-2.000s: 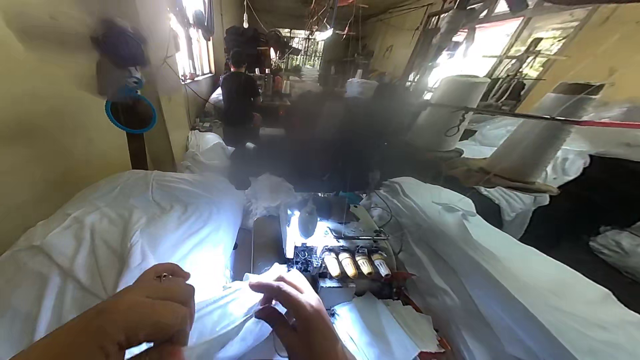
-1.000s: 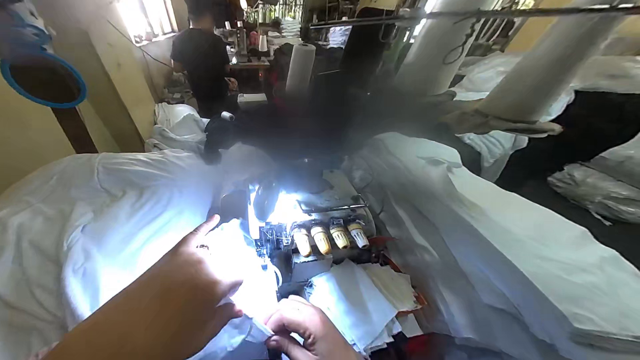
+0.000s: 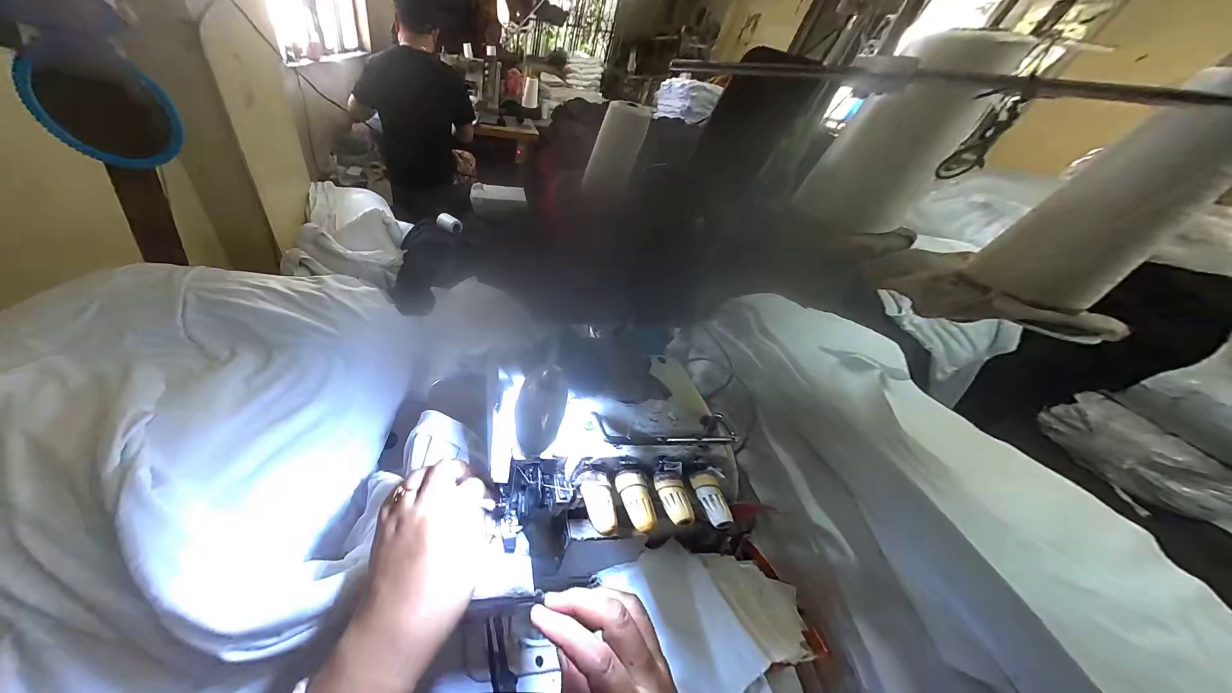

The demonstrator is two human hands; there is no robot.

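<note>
An overlock sewing machine (image 3: 645, 423) stands in the middle under a bright lamp, with several tension dials (image 3: 635, 500) along its front. My left hand (image 3: 428, 549) lies palm down at the left of the needle area, on white fabric (image 3: 438, 443); whether its fingers grip the fabric cannot be told. Nearer the camera, my right hand (image 3: 602, 640) has thumb and forefinger close together at the edge of the lit machine bed (image 3: 510, 577). What lies between those fingertips is too small to make out. White cloth pieces (image 3: 683, 606) lie just right of my right hand.
Large heaps of white fabric lie at the left (image 3: 241, 414) and right (image 3: 866, 462). A metal bar (image 3: 943, 85) crosses the upper right in front of white rolls (image 3: 885, 144). A person in a black shirt (image 3: 419, 115) stands farther back, near a worktable (image 3: 505, 128).
My left hand now lies beside the needle area, with its fingers farther forward. My right hand remains near the front edge of the machine. The view has shifted.
</note>
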